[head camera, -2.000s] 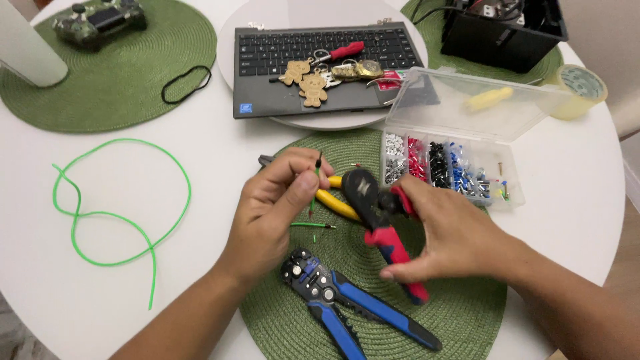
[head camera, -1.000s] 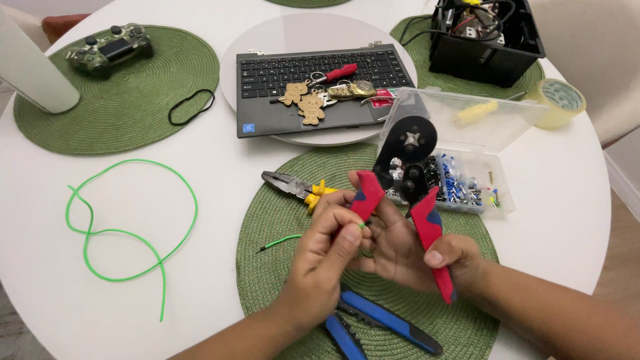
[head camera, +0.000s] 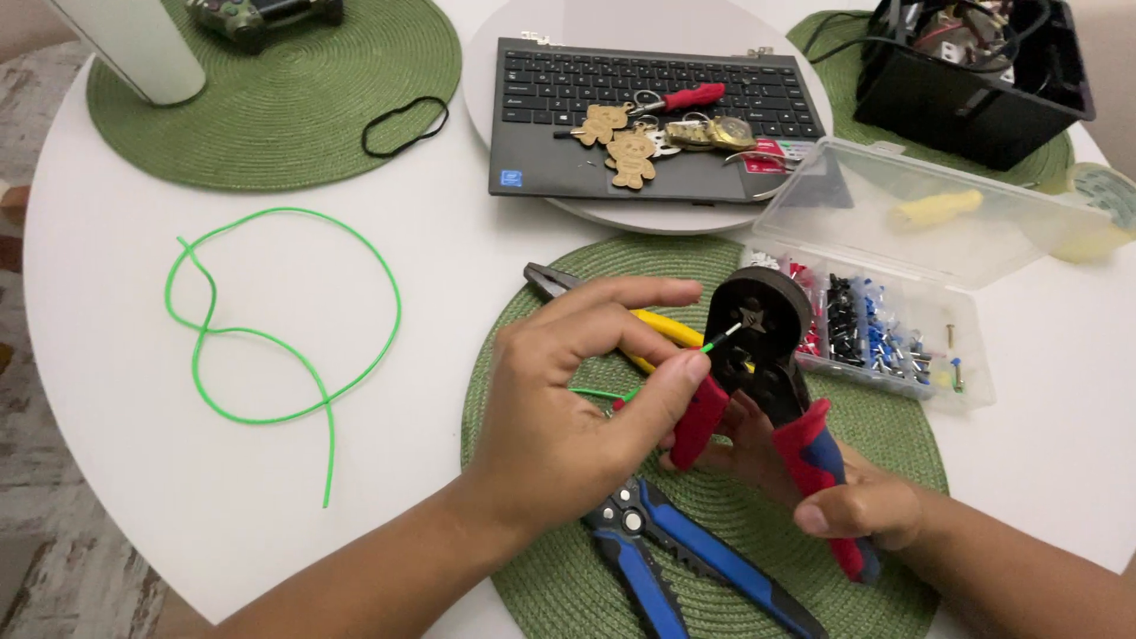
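Note:
My left hand (head camera: 590, 382) pinches a short green wire (head camera: 707, 347) between thumb and index finger. A black-collared wire ferrule on its end points at the jaw opening of a ferrule crimping tool (head camera: 761, 311). My right hand (head camera: 852, 497) holds this crimper by its red and blue handles, which are spread apart. Behind my left hand lie pliers with yellow handles (head camera: 667, 328). A self-adjusting wire stripper with blue handles (head camera: 710, 550) rests on the green woven placemat (head camera: 887, 461). Another green wire piece (head camera: 596, 392) shows behind my left fingers.
An open plastic case (head camera: 967, 390) of sorted ferrules is at right. A laptop base (head camera: 532, 160) carries keys and a watch. Also around are a black bin (head camera: 967, 115), a tape roll (head camera: 1100, 191), a looped green wire (head camera: 397, 311), a black elastic band (head camera: 366, 142) and a game controller (head camera: 257, 18).
My left hand has moved from beside the crimper's handle up to its jaws, now showing the ferrule-tipped wire. The crimper stays in my right hand.

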